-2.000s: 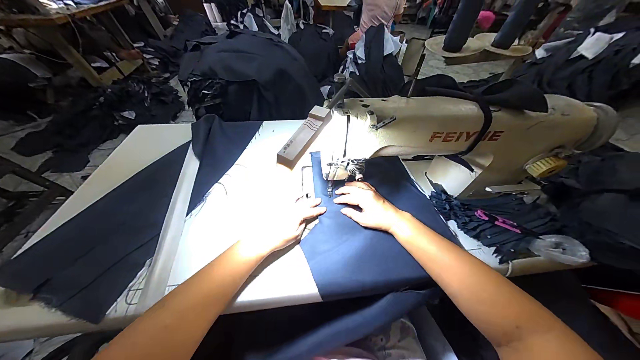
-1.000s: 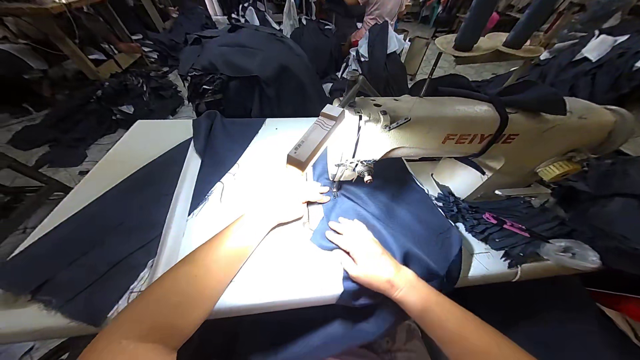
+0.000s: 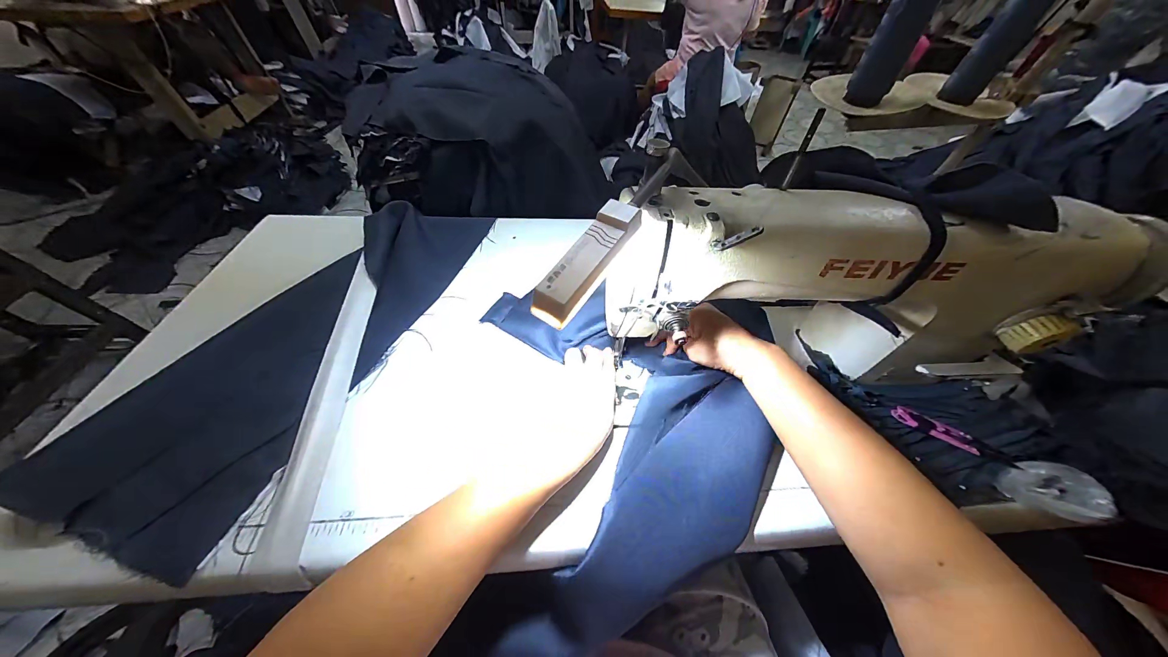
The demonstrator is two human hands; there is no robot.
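A navy fabric piece (image 3: 689, 456) runs under the head of a Feiyue sewing machine (image 3: 803, 242) and hangs over the table's front edge. My left hand (image 3: 557, 420), partly washed out by glare, lies left of the needle area with its fingertips at the fabric. Just right of the presser foot (image 3: 619, 351), my right hand (image 3: 712, 339) has its fingers bent on bunched fabric, partly hidden behind the machine head. A white lamp block (image 3: 587, 265) is fixed at the machine head's left side, above the fabric's far end.
Dark fabric panels (image 3: 210, 392) lie on the table's left part, crossed by a pale strip (image 3: 319, 429). Pink thread snips (image 3: 935, 429) and a clear plastic bobbin-like disc (image 3: 1057, 491) are at right. Dark cloth heaps (image 3: 484, 128) and a person in pink (image 3: 716, 32) are behind.
My right hand has moved from the fabric's front part up beside the needle area. The fabric has turned and bunched there, with one end now showing left of the machine head.
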